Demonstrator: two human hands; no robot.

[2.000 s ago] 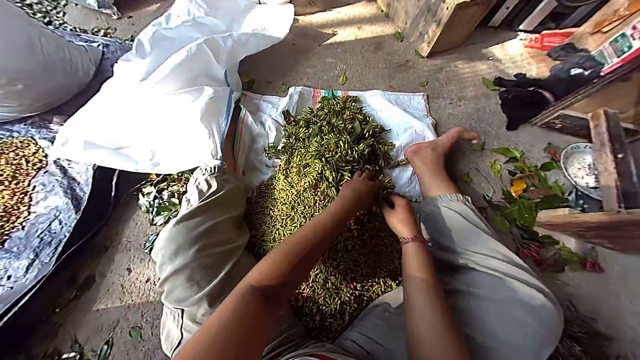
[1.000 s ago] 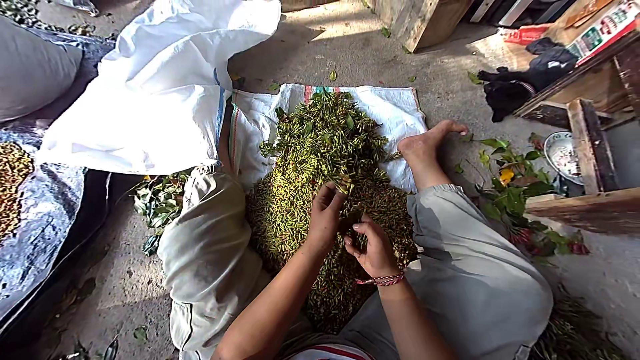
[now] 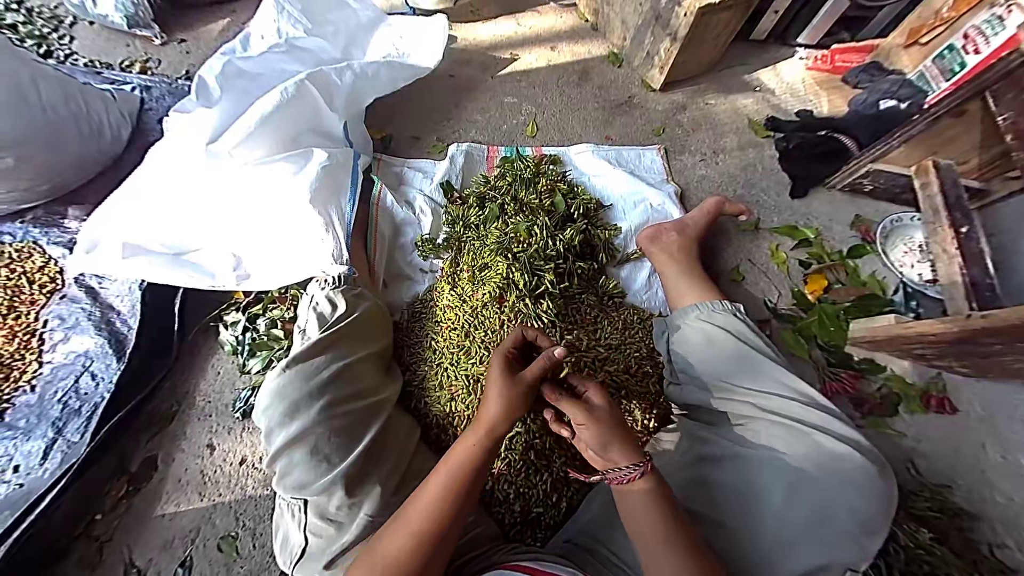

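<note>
A heap of green clove buds (image 3: pixel 472 336) lies between my legs, partly on a white woven sack (image 3: pixel 640 180). Clusters on stems (image 3: pixel 528 232) are piled at its far end, and loose buds cover the nearer part. My left hand (image 3: pixel 520 376) is over the loose buds, thumb and forefinger pinched together; a small greenish piece shows by the fingertips, too small to name. Close beside it is my right hand (image 3: pixel 588 416), fingers curled, with a braided bracelet on the wrist; whether it holds anything is hidden.
A white sack (image 3: pixel 256 160) covers part of my left leg. Buds lie on a tarp (image 3: pixel 72 352) at far left. On the right are leafy cuttings (image 3: pixel 828 320), a white bowl (image 3: pixel 908 248), a wooden frame (image 3: pixel 944 344) and a black animal with a collar (image 3: pixel 816 152). A wooden block (image 3: pixel 672 40) stands ahead.
Two seconds ago both hands were at the right side of the clusters. They have since come back toward me, over the loose buds; in the last second they have drawn closer together.
</note>
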